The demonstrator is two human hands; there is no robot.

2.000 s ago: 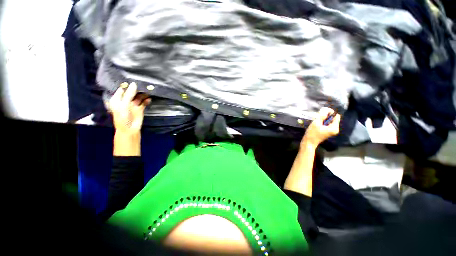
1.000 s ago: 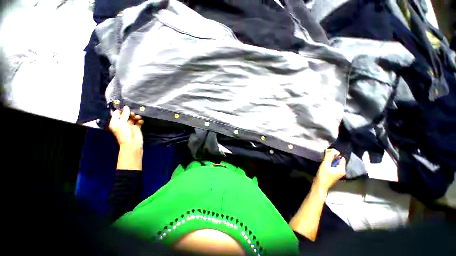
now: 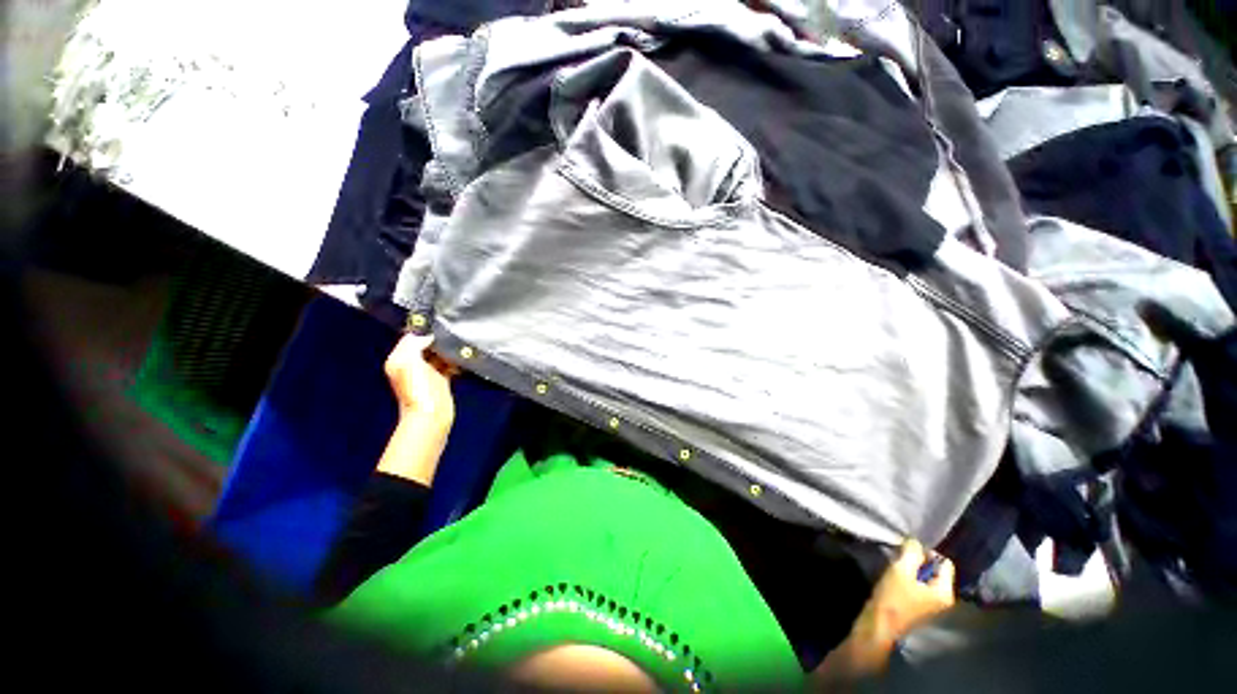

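Note:
A grey denim jacket (image 3: pixel 760 325) lies spread in front of me, with black lining (image 3: pixel 814 149) showing at its upper part. Its dark button placket (image 3: pixel 651 441) runs along the near edge with a row of small brass buttons. My left hand (image 3: pixel 423 380) grips the placket's left end, just below a button. My right hand (image 3: pixel 916 586) pinches the right end of the near edge. A small dark-blue tool (image 3: pixel 929 569) shows in my right hand, mostly hidden by the fingers.
White table top (image 3: pixel 258 122) at left bears a heap of pale thread scraps (image 3: pixel 122 88). A blue bin (image 3: pixel 305 434) and a green crate (image 3: pixel 204 353) stand below its edge. Navy garments (image 3: pixel 1126 176) and grey ones are piled at right.
The view has turned, and the jacket's near edge now slants more steeply down to the right. More of its upper part and black lining show. Both hands still hold the edge.

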